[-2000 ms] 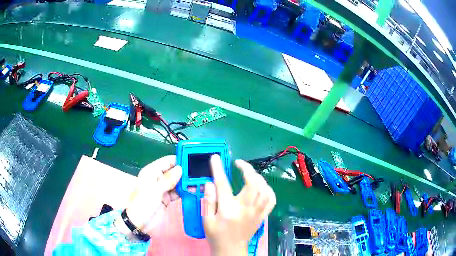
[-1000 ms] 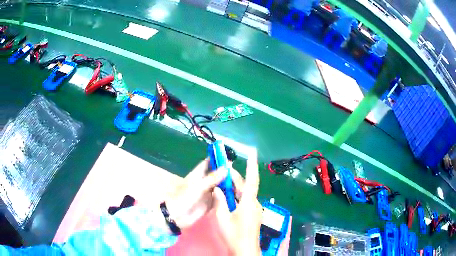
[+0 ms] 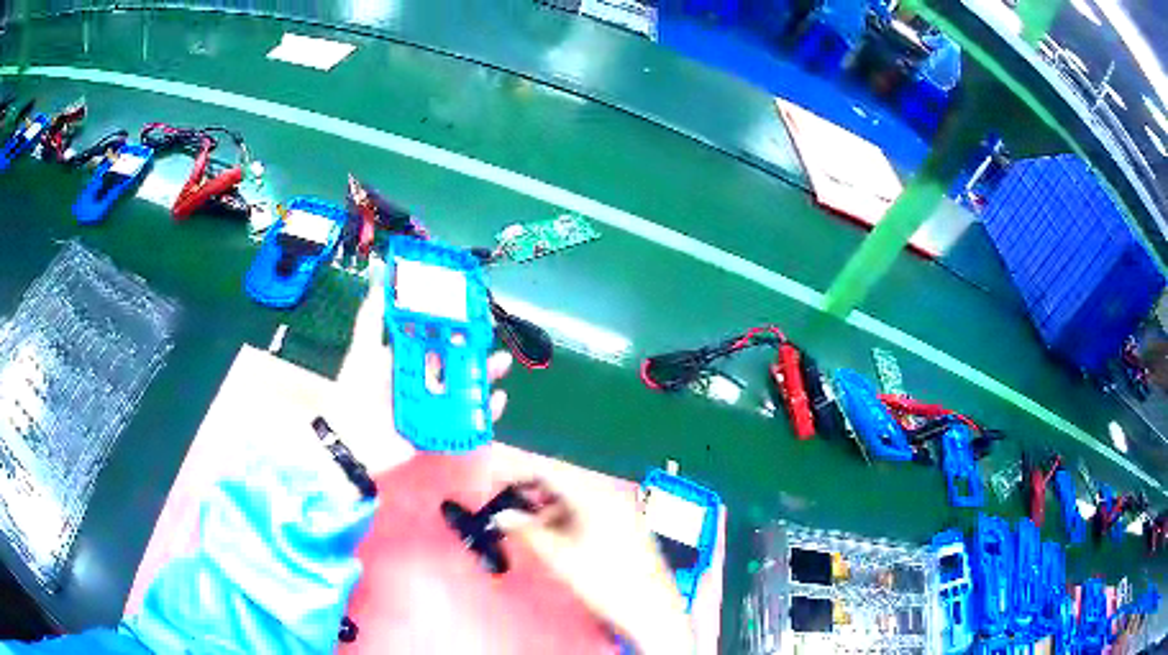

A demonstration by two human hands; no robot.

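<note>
A blue front housing (image 3: pixel 439 384) is held up in my left hand (image 3: pixel 372 365), its hollow inner side facing me and the white screen back in its window. My left thumb side and fingertips show at its edges. A black inner piece (image 3: pixel 480 531) is at the fingertips of my right hand (image 3: pixel 583 557), over the pink mat (image 3: pixel 410 576). My right hand is blurred, and its exact grip is hard to see. A second blue housing (image 3: pixel 692 518) with a white screen back lies at the mat's right edge, partly behind my right hand.
A clear blister tray (image 3: pixel 884 589) with dark screens and a pile of blue housings (image 3: pixel 1012 582) are at right. Clear trays (image 3: pixel 83 397) lie at far left. Housings, clamp leads (image 3: pixel 794 390) and circuit boards (image 3: pixel 548 238) line the belt. A blue bin (image 3: pixel 1070 256) stands far right.
My left hand has turned the housing from front-facing through edge-on to its inner side and moved it left. My right hand has left the housing and now has the black piece at its fingertips.
</note>
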